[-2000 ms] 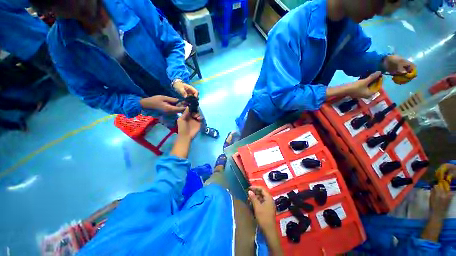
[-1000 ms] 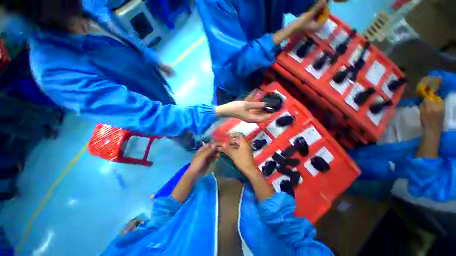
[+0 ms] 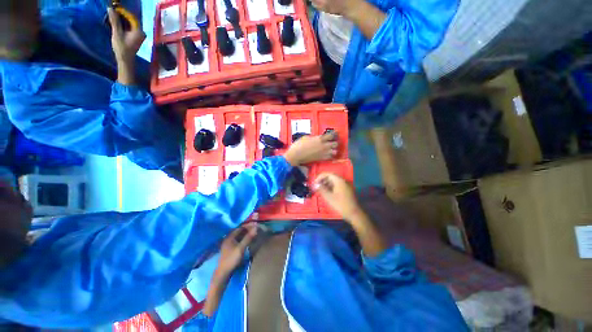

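A red compartment tray (image 3: 331, 170) lies in front of me with black wrist devices (image 3: 232, 135) and white slips (image 3: 208, 178) in its pockets. My right hand (image 3: 336, 194) is over the tray's near right part, fingers bent, just right of a black device (image 3: 299, 187). Whether it pinches something small is unclear. My left hand (image 3: 237, 245) is low at the tray's near edge, fingers curled and blurred; I cannot tell if it holds anything. Another person's hand (image 3: 313, 149) reaches over the tray into the far right pockets and hides part of the middle devices.
A second stack of red trays (image 3: 240, 72) with black devices stands beyond mine. The co-worker's blue sleeve (image 3: 162, 240) crosses from the left. Other workers are at the far side. Open cardboard cartons (image 3: 409, 139) and a brownish-purple heap (image 3: 441, 249) are on the right.
My view has turned right, onto the trays. My hands, together a second ago, are apart; the right is now over the tray. The co-worker's hand has moved across to the far right pockets.
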